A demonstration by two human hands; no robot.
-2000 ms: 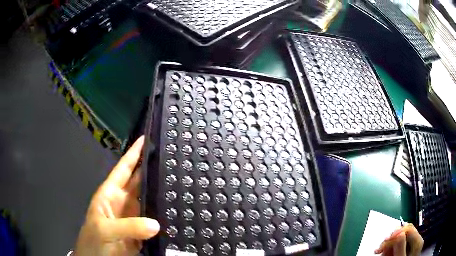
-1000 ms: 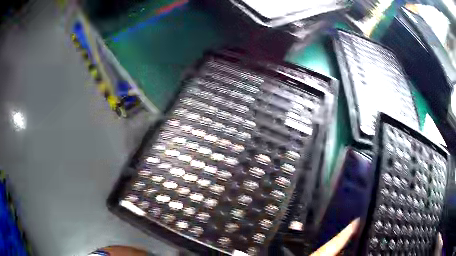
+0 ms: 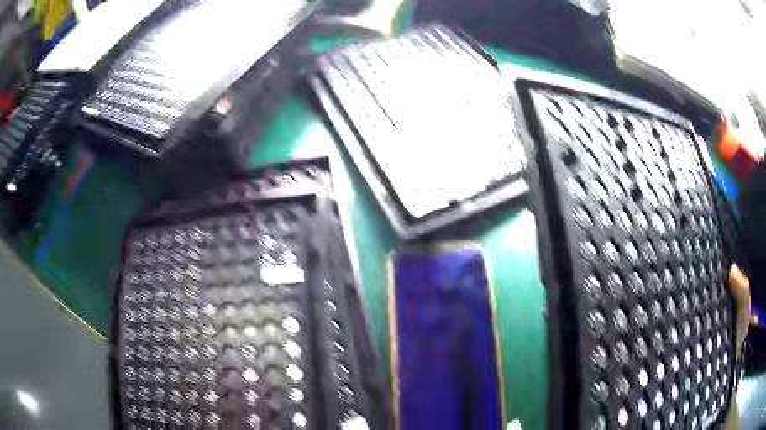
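Note:
A black pocketed tray [image 3: 550,243] stands at the right, with small silvery round parts in many pockets; some upper pockets look dark. My right hand [image 3: 739,290] shows only as fingers on this tray's right edge, closed on it. My left hand is not in view. Another black tray [image 3: 119,336] with silvery parts and a small white label lies at the lower left, on top of another black tray. The image is blurred, so single pockets are hard to tell.
A dark blue phone [image 3: 445,336] with a gold edge lies between the two trays. A glare-whitened tray [image 3: 357,159] lies behind it on the green mat. More trays [image 3: 126,138] are at the back left. A small orange-red object [image 3: 737,149] is at the right.
The view has swung right. The right tray has come further into view and looks larger. The finger at its left side is gone from view; fingers now show at its right edge.

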